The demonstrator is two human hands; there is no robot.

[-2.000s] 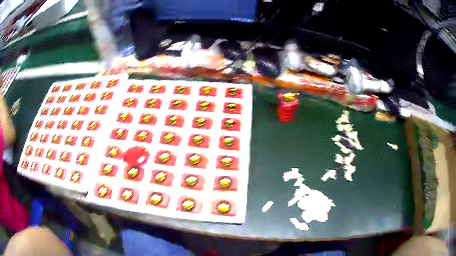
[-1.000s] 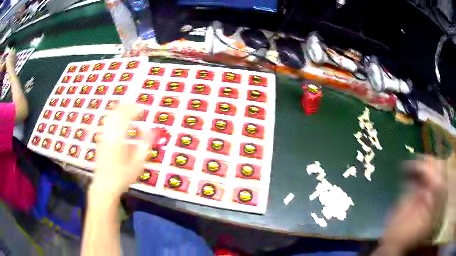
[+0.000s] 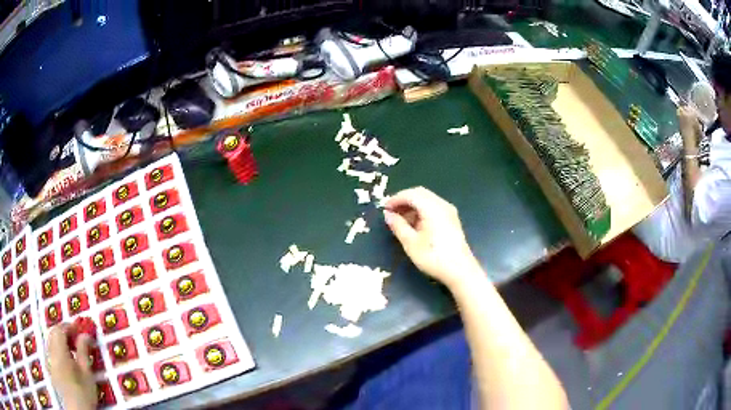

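Observation:
My left hand (image 3: 70, 364), cut off by the bottom edge, has its fingertips around a small red bundle (image 3: 83, 326) over the white foam tray (image 3: 210, 282). The tray holds red square modules with black-and-gold centres, one per cell. My right hand (image 3: 426, 232) is over the green mat, thumb and forefinger close together at the scattered pale pieces (image 3: 370, 176). A pale piece lies by the fingertips; whether they grip it is unclear. A dense heap of pale pieces (image 3: 350, 290) lies nearer me. A stack of red modules (image 3: 239, 158) stands behind the tray.
A shallow cardboard box (image 3: 613, 160) with green circuit boards (image 3: 553, 148) packed on edge stands at the right. White-grey handheld units (image 3: 365, 52) and black rounded shapes line the back edge. Another person's arm (image 3: 689, 140) shows at far right. A second tray (image 3: 16, 320) is at left.
The view has turned to the right, bringing the whole box into view. My right hand has moved from beside the box to the pale pieces. My left hand has come to the red bundle.

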